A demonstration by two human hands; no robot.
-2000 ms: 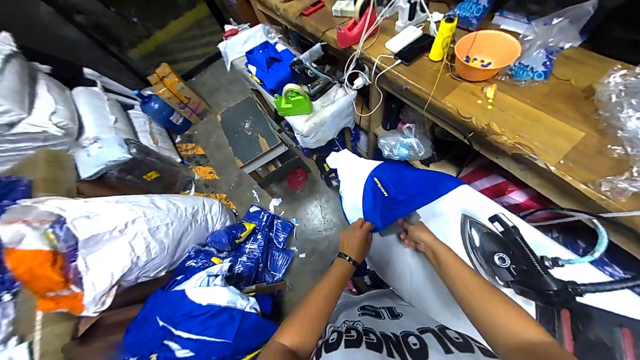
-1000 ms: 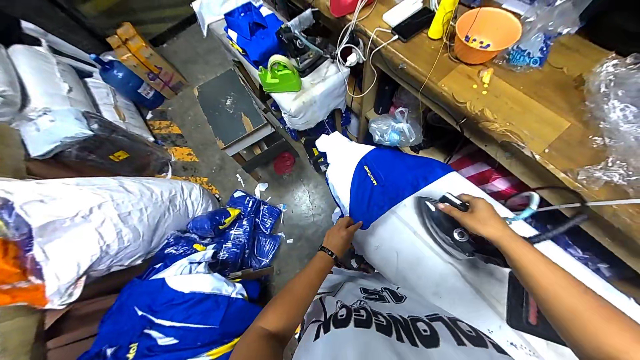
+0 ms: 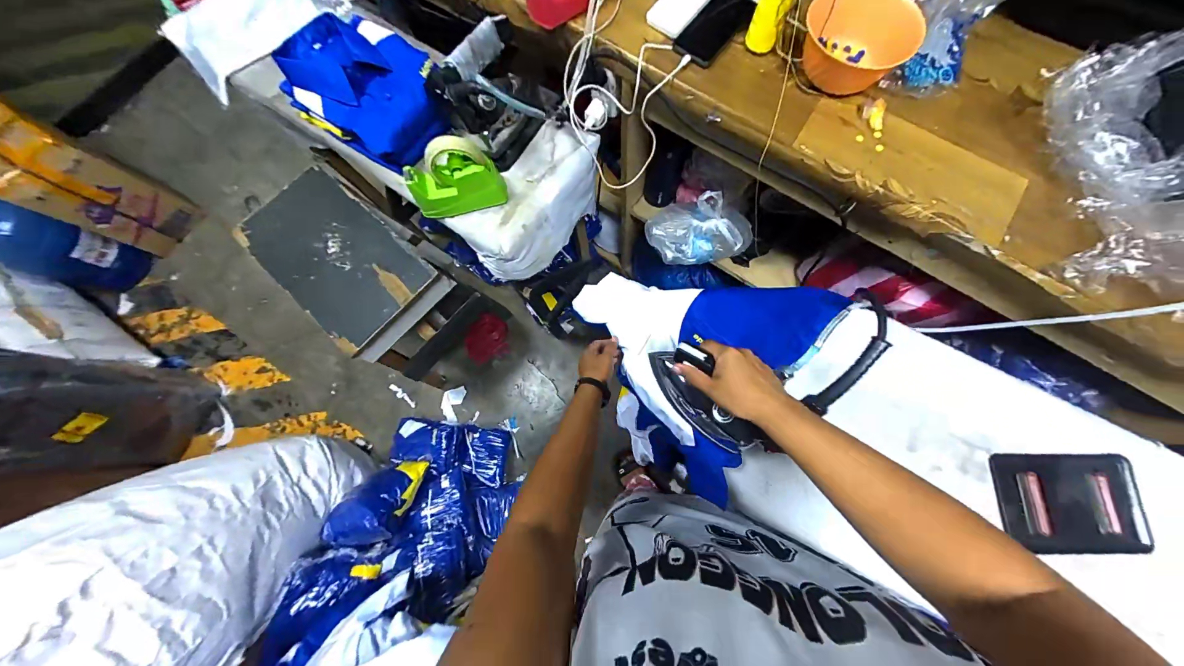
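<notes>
My right hand (image 3: 735, 381) is closed around the handle of a clothes iron (image 3: 698, 407), whose soleplate rests on a blue and white garment (image 3: 768, 319). That garment lies over the narrow end of a white padded ironing board (image 3: 888, 435), and part of it hangs down the near side. At the garment's left edge, by the white part, is my left hand (image 3: 599, 359); its fingertips look pinched on the cloth, though they are small in view. A black cord curves from the iron over the board. Farther right on the board lies a black iron rest (image 3: 1071, 502).
A wooden workbench (image 3: 925, 176) with an orange bowl (image 3: 860, 42) runs behind the board. Beyond its tip, a padded table holds a green tape dispenser (image 3: 455, 178), folded blue garments (image 3: 356, 83) and another iron. Blue plastic-wrapped packages (image 3: 444, 499) and a white sack (image 3: 203, 536) lie at left.
My right hand, on the cloth two seconds ago, took hold of the iron, which has moved left from the board onto the garment. My left hand remains at the garment's edge.
</notes>
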